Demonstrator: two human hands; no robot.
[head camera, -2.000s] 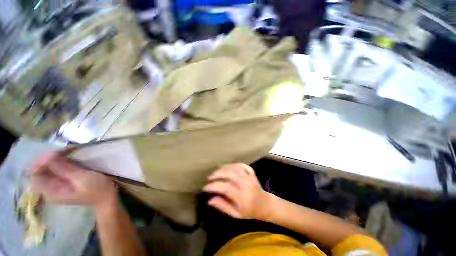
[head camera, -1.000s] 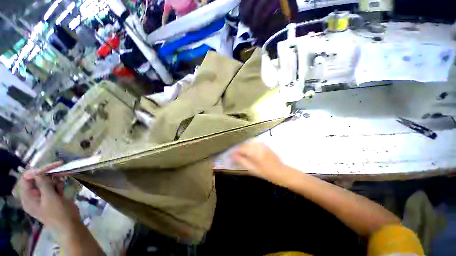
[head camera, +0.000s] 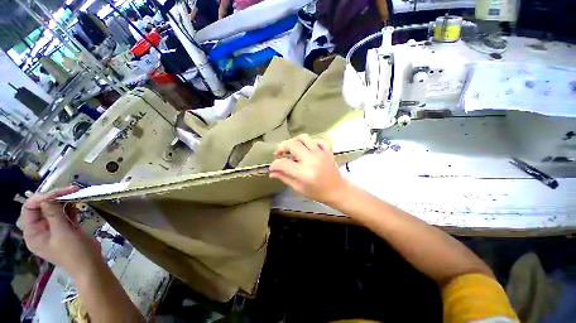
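Note:
A khaki garment piece (head camera: 196, 221) hangs from a long straight seam edge (head camera: 189, 183) that runs from the far left to the needle area of the white lockstitch machine (head camera: 429, 79). My left hand (head camera: 54, 233) pinches the left end of the edge, beside a strip of white lining (head camera: 104, 190). My right hand (head camera: 307, 165) grips the edge nearer the presser foot (head camera: 377, 140). More khaki cloth lies bunched behind the edge, lit by the lamp. Dark thread snips (head camera: 534, 173) lie on the white machine bed.
A cream machine marked TYPICAL (head camera: 114, 142) stands at the left. A paper sheet (head camera: 521, 88) hangs on the white machine's arm. The white table's front edge (head camera: 442, 228) runs below my right forearm. Pale scraps (head camera: 77, 309) lie at the lower left. Blue cloth (head camera: 256, 45) and a person's arm are behind.
My right hand has risen from below the cloth and taken hold of the seam edge. The edge has swung up and been drawn straight, while my left hand stays at its left end.

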